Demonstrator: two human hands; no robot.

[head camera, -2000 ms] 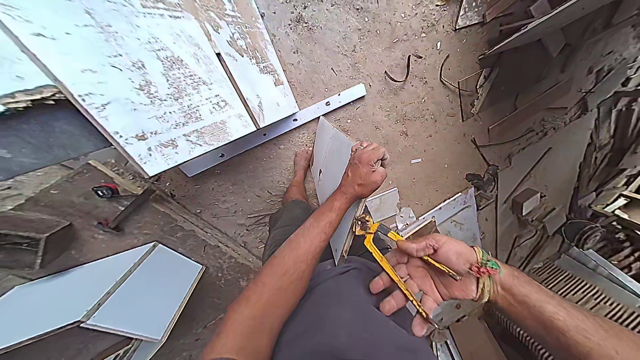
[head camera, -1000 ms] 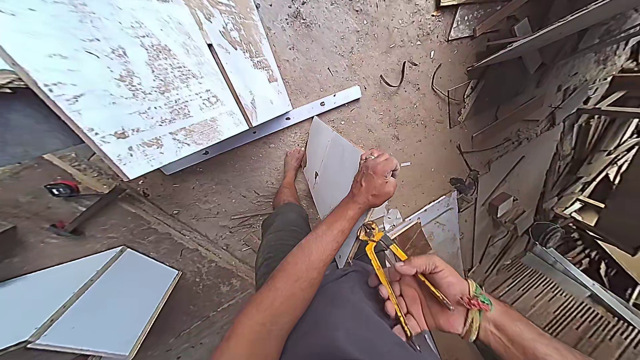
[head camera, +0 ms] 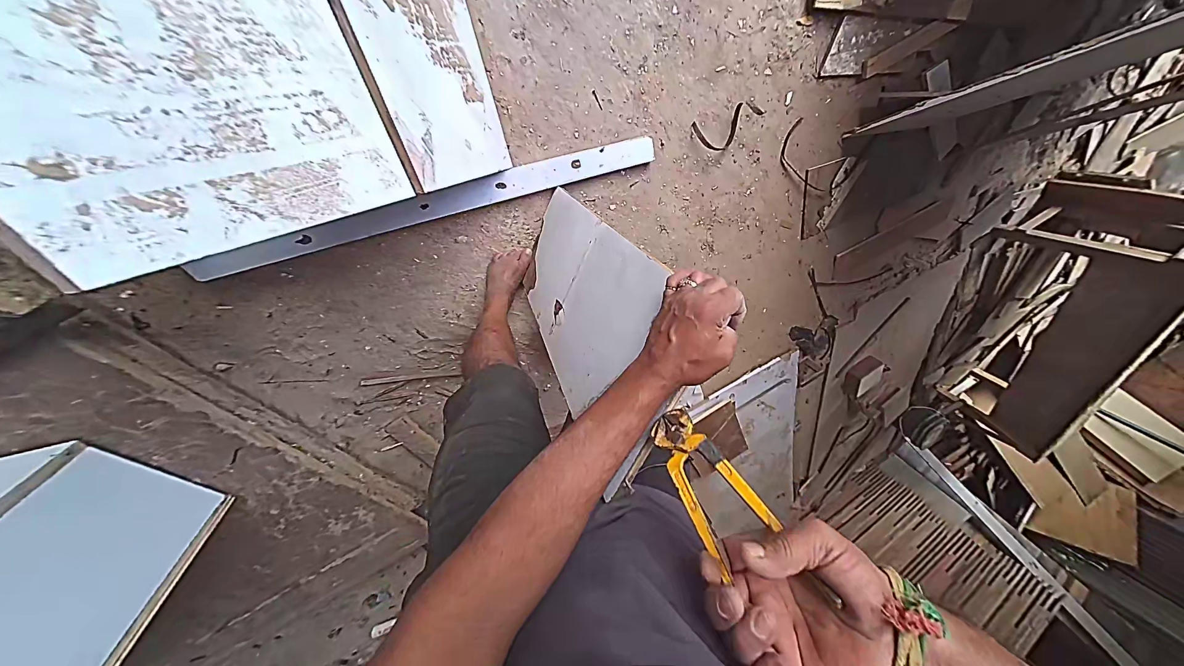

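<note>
My left hand (head camera: 698, 328) is a fist at the right edge of a pale laminated board (head camera: 601, 287), which stands tilted beside my bent leg. The board has a broken, notched edge and a small chipped hole. Yellow-handled end-cutting pincers (head camera: 754, 495) lie in my right hand (head camera: 800, 592), thumb and fingers around the handles, palm turned up. Their worn metal jaws are just below my left wrist, by the lower edge of the board. Part of the handles is hidden by my fingers.
A large scuffed white panel (head camera: 240, 120) lies upper left, with a drilled metal strip (head camera: 546, 171) along its edge. Another white-faced panel (head camera: 120, 546) is lower left. Wood scraps and boards (head camera: 1073, 333) are piled on the right. Bent strips (head camera: 726, 139) lie on the dusty floor.
My right hand's fingers have curled in around the pincers' handles; they were more spread earlier. My left hand stays at the board's edge. The view has shifted slightly.
</note>
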